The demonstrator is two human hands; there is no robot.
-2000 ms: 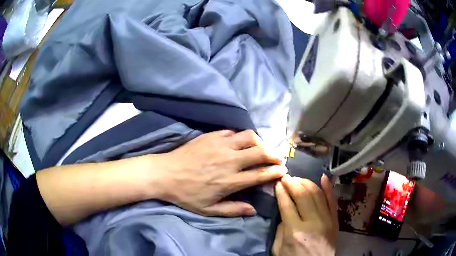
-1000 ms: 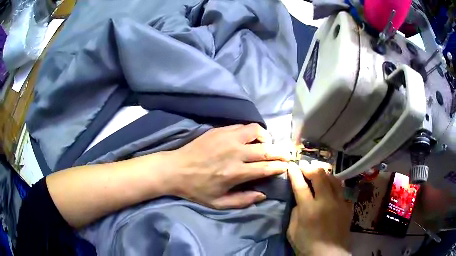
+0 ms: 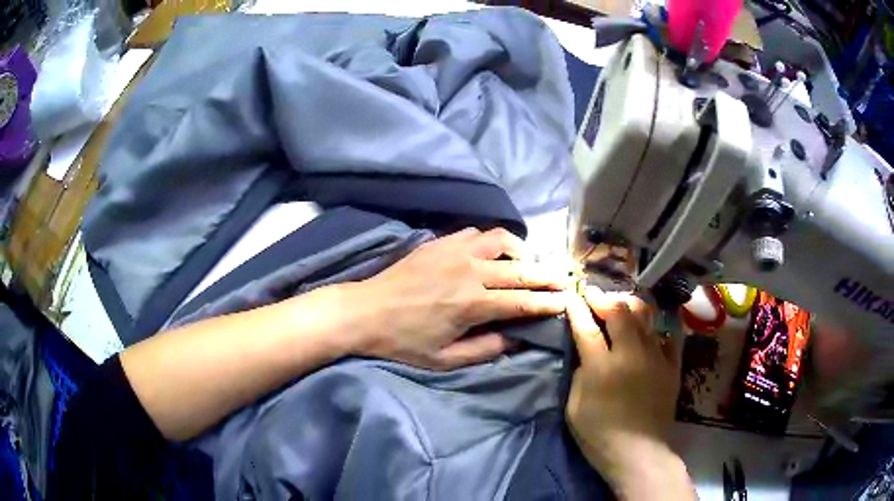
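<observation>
The shiny blue-grey lining (image 3: 363, 127) lies in crumpled folds across the table, with a dark matte band (image 3: 412, 196) along its edge. The off-white sewing machine head (image 3: 647, 157) stands at right. My left hand (image 3: 441, 303) lies palm down on the cloth, fingertips just left of the bright presser foot area (image 3: 578, 279). My right hand (image 3: 622, 362) is just below the presser foot, its fingers on the dark cloth edge. Its fingertips nearly meet those of my left hand. Lamp glare hides the needle and the fingertips' exact contact.
A lit smartphone (image 3: 774, 362) lies right of my right hand. Red and yellow scissor handles (image 3: 704, 308) show behind the machine head. Black snips (image 3: 734, 479) lie at the bottom right. A plastic-wrapped roll (image 3: 74, 93) and a purple round object (image 3: 15, 103) are at far left.
The view has shifted, showing more of the machine and the snips. Since the first frame, my right hand has moved up close beside the presser foot. My left hand stays flat on the cloth.
</observation>
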